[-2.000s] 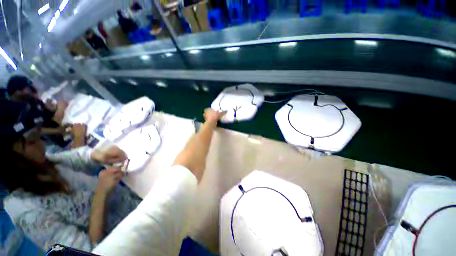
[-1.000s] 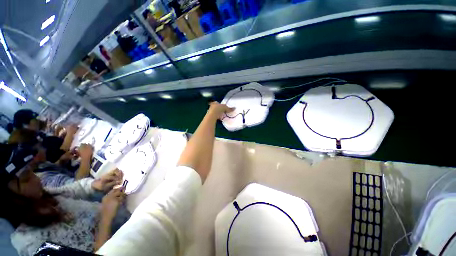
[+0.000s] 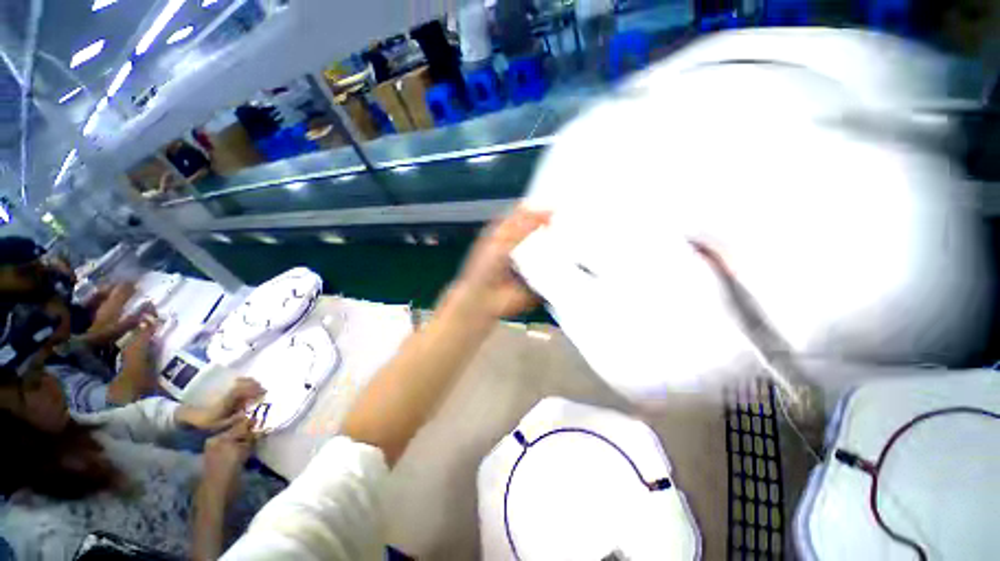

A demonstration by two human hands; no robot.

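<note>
My left hand (image 3: 501, 265) grips the left edge of a white panel (image 3: 680, 230), which is raised in front of me and blurred by motion. A blurred dark and reddish wire shows on its face. A second white panel (image 3: 598, 471) with a dark curved wire and small black connectors lies on the bench below. My right hand is not seen; the raised panel may hide part of that side.
Another white panel (image 3: 954, 482) with a red-black wire lies at the right, beside a black grid strip (image 3: 753, 482). Co-workers sit at the left with more panels (image 3: 294, 373). A dark green conveyor (image 3: 329, 254) runs behind the bench (image 3: 439, 438).
My left hand has lifted a white panel off the conveyor and brought it close, up and to the right. It now covers the area where another panel lay on the belt.
</note>
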